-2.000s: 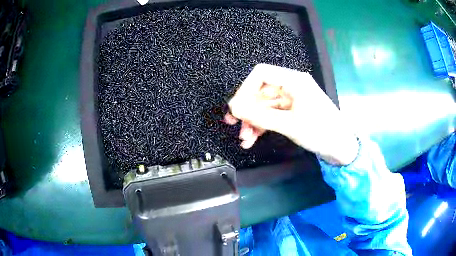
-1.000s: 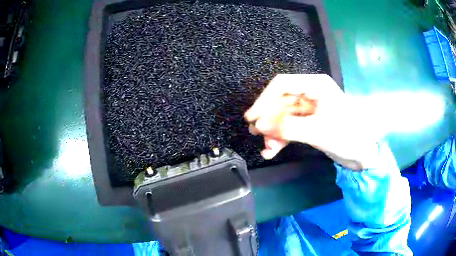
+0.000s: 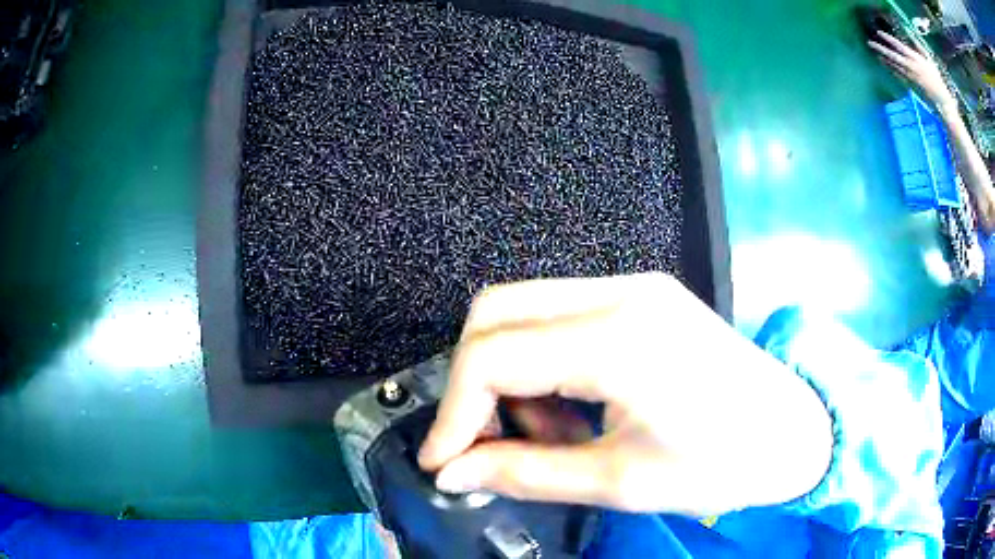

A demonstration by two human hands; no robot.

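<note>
The black housing point(image 3: 420, 524) is at the bottom centre, tilted, its end plate point(image 3: 355, 426) towards the tray's near rim. A round metal stud point(image 3: 393, 391) stands on the plate. A small metal latch point(image 3: 511, 543) shows near the picture's bottom edge. My right hand point(image 3: 622, 404) covers much of the housing. Its thumb and forefinger tips are pinched together at the housing's face; whether a tiny part is between them is hidden. Only a sliver of my left hand point(image 3: 382, 538) shows left of the housing, cut off by the bottom edge. The wide tray point(image 3: 222, 262) holds small black rods point(image 3: 436, 175).
The tray lies on a glossy green worktop point(image 3: 120, 229). A blue bin point(image 3: 922, 153) is at the right. Another person's hand point(image 3: 914, 63) reaches in at the upper right. Dark equipment point(image 3: 33, 66) stands at the upper left. Blue clothing shows along the bottom.
My right hand has moved from over the rods down and left onto the housing. The housing has shifted right and turned. Another person's hand has appeared at the upper right.
</note>
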